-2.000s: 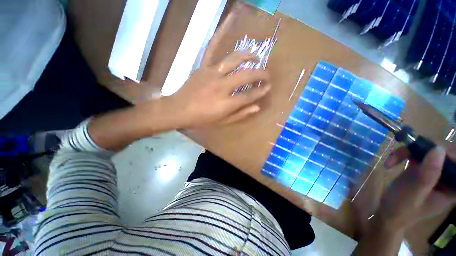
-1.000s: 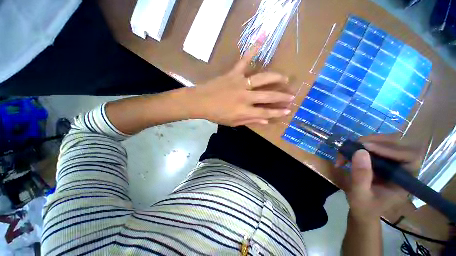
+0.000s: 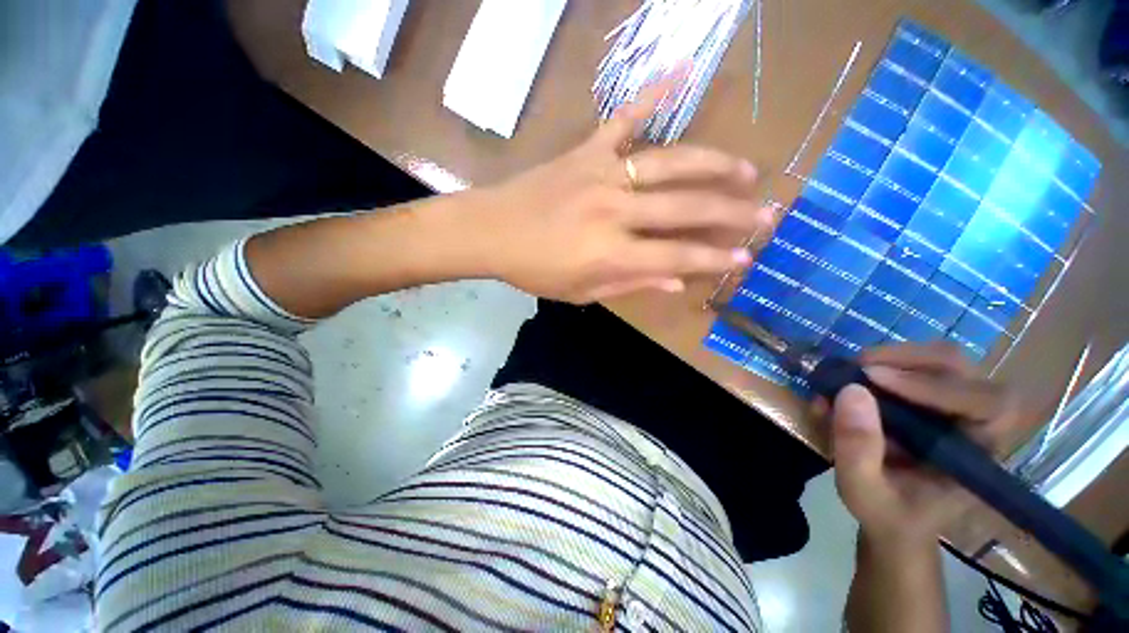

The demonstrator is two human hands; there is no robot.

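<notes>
The blue solar cell panel (image 3: 922, 198) lies flat on the brown tabletop, with thin ribbons along its left and right sides. My right hand (image 3: 916, 433) is shut on the black soldering iron (image 3: 898, 414), whose metal tip is over the panel's lower left corner; I cannot tell whether it touches. My left hand (image 3: 631, 223) is spread palm down, its fingertips near the panel's lower left edge and the thumb near a loose pile of ribbon wire (image 3: 681, 62). No held thing shows in it.
Two stacks of white strips (image 3: 505, 62) lie at the upper left of the tabletop (image 3: 433, 124). Long ribbons lie in a white tray (image 3: 1077, 427) at the right. Black cables hang at the lower right. The table's near edge runs in front of my body.
The iron has moved from the panel's upper part to its lower left corner. My left hand has moved off the ribbon pile towards the panel's edge. The view has shifted.
</notes>
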